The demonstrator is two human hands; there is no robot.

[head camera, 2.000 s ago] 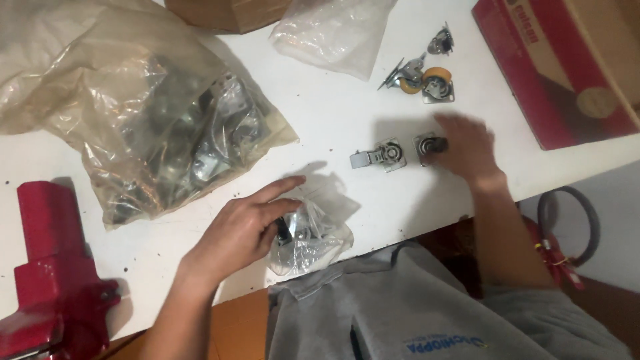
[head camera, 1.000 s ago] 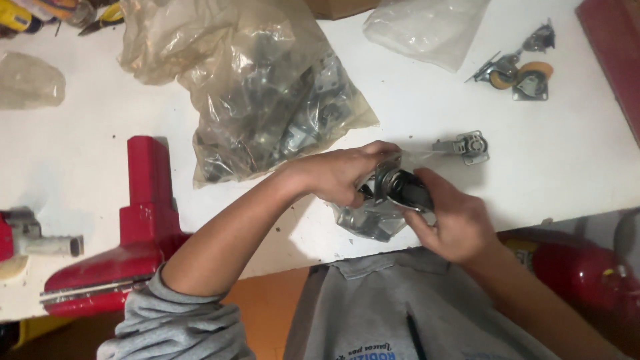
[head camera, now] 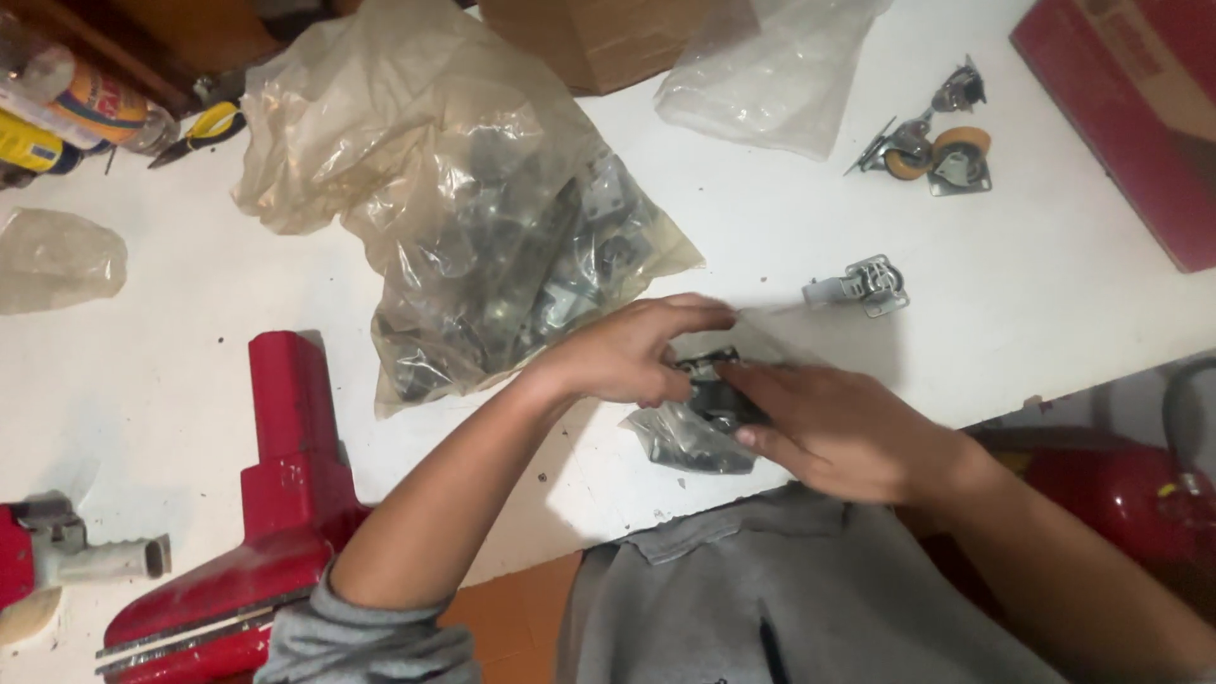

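My right hand (head camera: 836, 427) is on a dark caster wheel (head camera: 717, 389) with a metal plate, at the mouth of a small clear plastic bag (head camera: 693, 442) near the table's front edge. My left hand (head camera: 627, 351) holds the bag's upper part, its fingers touching the caster's left side. Part of the film stretches up and right from the hands. Just beyond lies a single metal caster (head camera: 872, 287) with a brake lever. Farther back are several casters with orange wheels (head camera: 959, 157). A large plastic bag of casters (head camera: 494, 256) lies left of my hands.
A red metal tool body (head camera: 294, 513) stands at the left front, beside a red and silver part (head camera: 85, 556). Bottles (head camera: 104, 104) and yellow-handled pliers (head camera: 204, 128) are back left. A cardboard box (head camera: 608, 38), an empty plastic bag (head camera: 769, 76) and a red box (head camera: 1130, 123) line the back and right.
Two seconds ago my right hand was at a caster beside the braked one on the table. That caster has left its place, and a dark caster is now between my hands at the small bag.
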